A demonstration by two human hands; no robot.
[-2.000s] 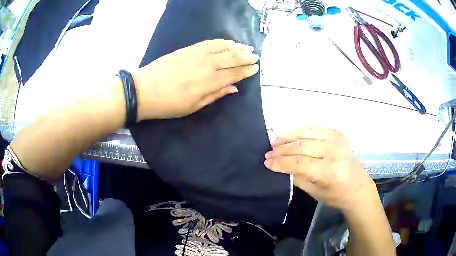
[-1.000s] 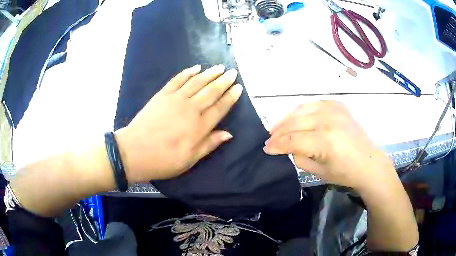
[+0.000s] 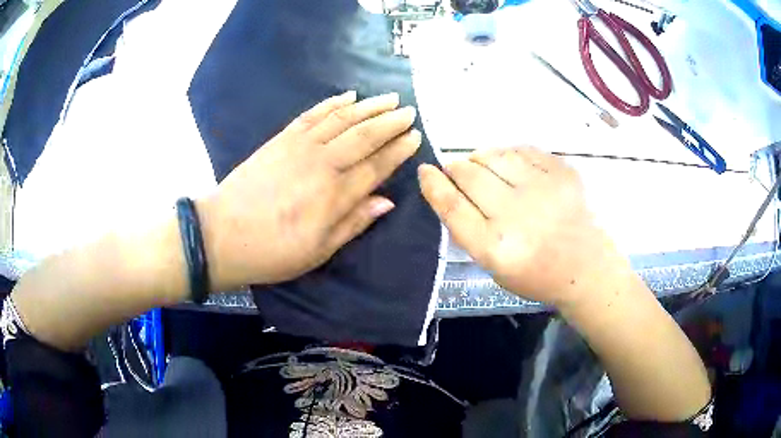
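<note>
A dark cut panel (image 3: 274, 77) with a pale right edge lies on the white table, its lower end hanging over the near edge. My left hand (image 3: 300, 192) lies flat on the panel, fingers together and pointing toward the presser foot area (image 3: 411, 26) at top centre. My right hand (image 3: 522, 222) is at the panel's right edge, fingertips on or beside that edge below the needle area. Whether its fingers pinch the cloth is hard to tell. The panel's far part runs out of the picture at the top.
Red-handled shears (image 3: 625, 64) lie right of the machine parts, with small dark blue snips (image 3: 690, 139) below them. A thin stick tool (image 3: 575, 88) lies left of the shears. A ruler strip (image 3: 488, 292) runs along the near table edge. Other dark pieces (image 3: 56, 77) lie far left.
The panel has moved up toward the presser foot, with less hanging over the near edge than two seconds ago. My right hand has moved up along its edge. My left hand still lies on it.
</note>
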